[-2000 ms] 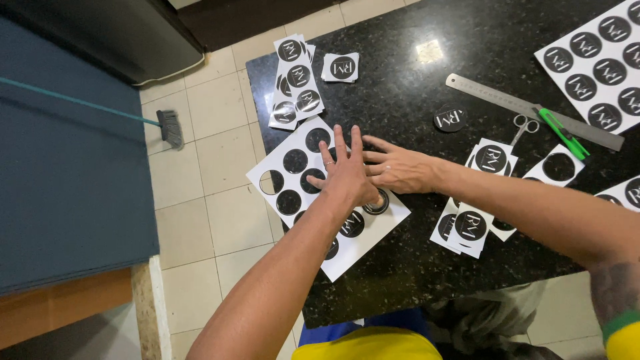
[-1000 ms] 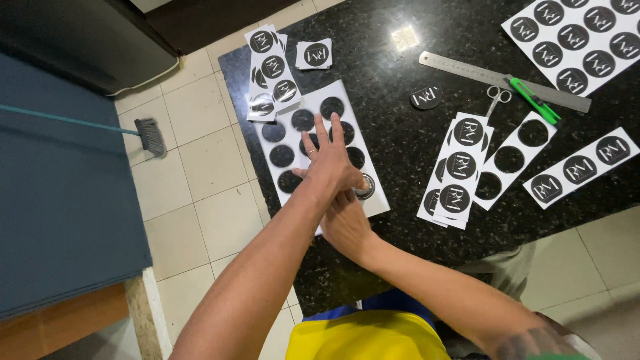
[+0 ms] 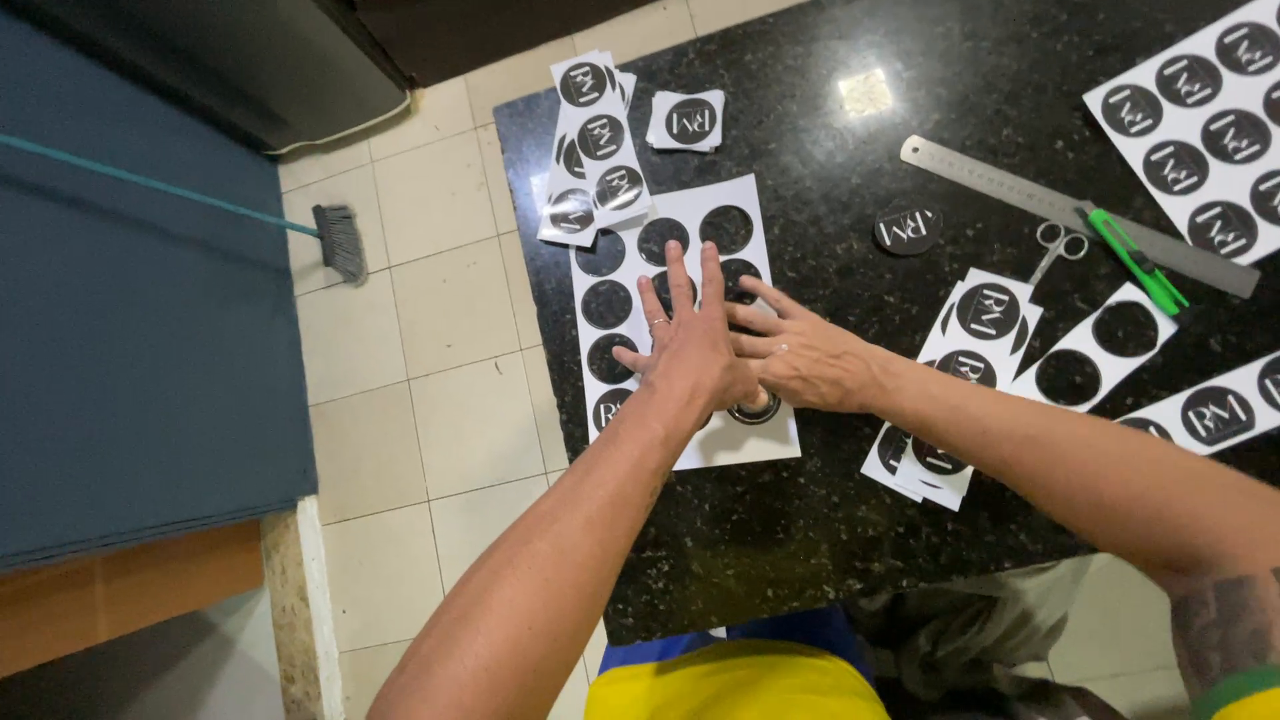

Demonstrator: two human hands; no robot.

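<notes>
A white sheet [image 3: 740, 445] with round dark cutouts or discs, one at lower left bearing print, lies on the black granite worktop [image 3: 800, 540]. My left hand [image 3: 695, 345] is spread palm down over it, its thumb on a round, rimmed object [image 3: 757, 408] near the sheet's lower right; what that object is, I cannot tell. Against the left hand's right side, over the sheet's right edge, rests my right hand [image 3: 815, 355], fingers loosely apart and thumb hidden. Neither hand visibly grasps anything. Sticker strips [image 3: 600, 150] overlap the sheet's upper left corner.
Small square stickers [image 3: 688, 120] sit behind. To the right lie a loose black round sticker [image 3: 907, 228], a steel ruler [image 3: 1000, 182], scissors [image 3: 1060, 243], a green utility knife [image 3: 1130, 255], more sticker strips [image 3: 985, 310] and a sticker sheet [image 3: 1205, 135]. A broom [image 3: 342, 243] stands on the left floor.
The sheet has turned from its slanted position two seconds ago. My right hand, below the left wrist one second ago, is now at the left hand's right side.
</notes>
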